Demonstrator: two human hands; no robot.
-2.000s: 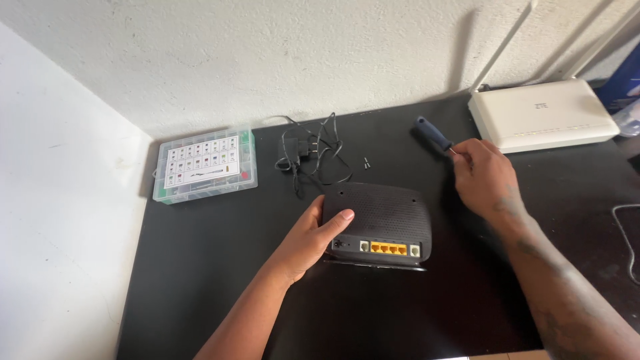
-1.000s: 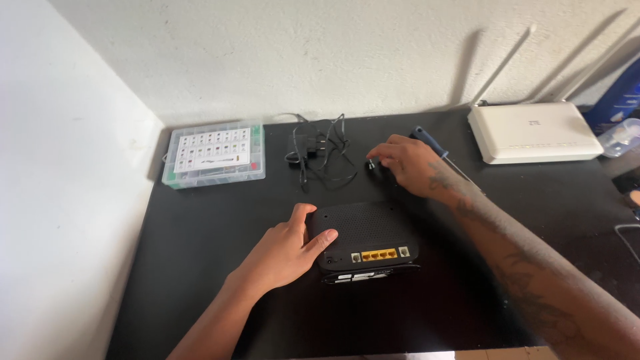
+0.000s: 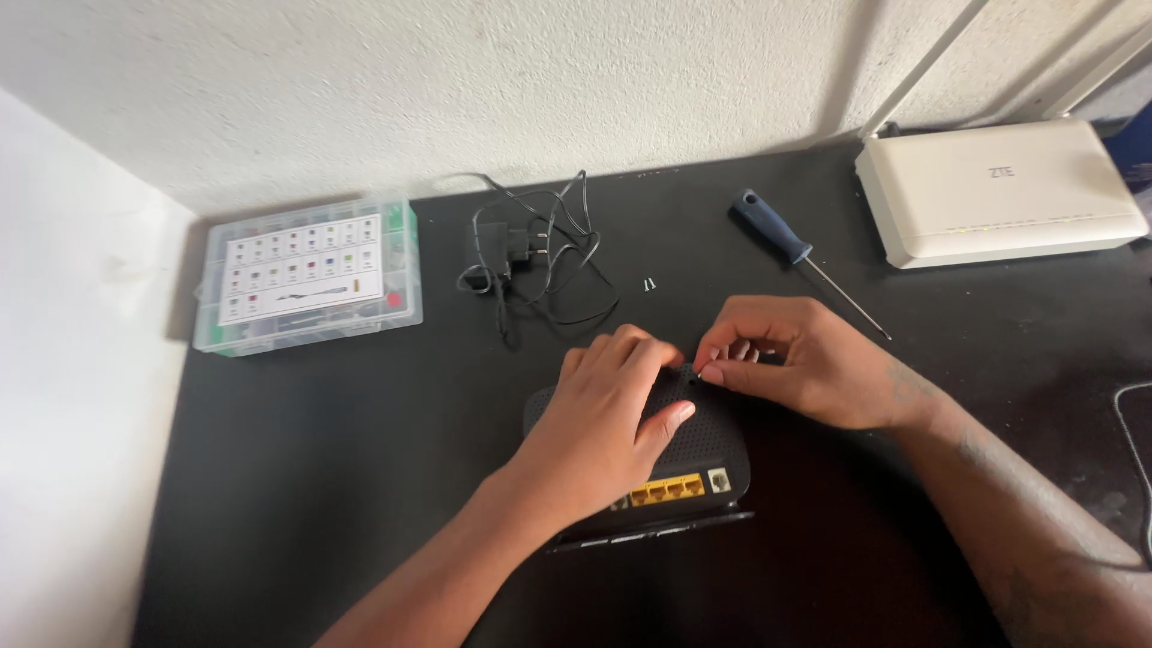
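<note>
A black router (image 3: 720, 441) with yellow ports lies on the dark table. My left hand (image 3: 607, 418) rests over its perforated casing and grips it, thumb on the casing and fingers toward the far edge. At a hole near the router's far right corner, my right hand (image 3: 783, 360) pinches a small screw (image 3: 699, 375) between thumb and fingertips. Two small screws (image 3: 649, 284) lie on the table beyond the router. To their right is a screwdriver (image 3: 772, 227) with a blue handle, its tip pointing toward my right forearm.
A clear plastic compartment box (image 3: 309, 337) with a printed sheet stands at the left. Beside it lies a black power adapter (image 3: 490, 252) with a tangled cable. A white ZTE router (image 3: 999, 193) with antennas sits at the back right, and a cable (image 3: 1125, 450) lies at the right edge.
My right hand held the screwdriver two seconds ago; the screwdriver now lies on the table. That hand has moved from the small screws to the router. My left hand has shifted further over the casing.
</note>
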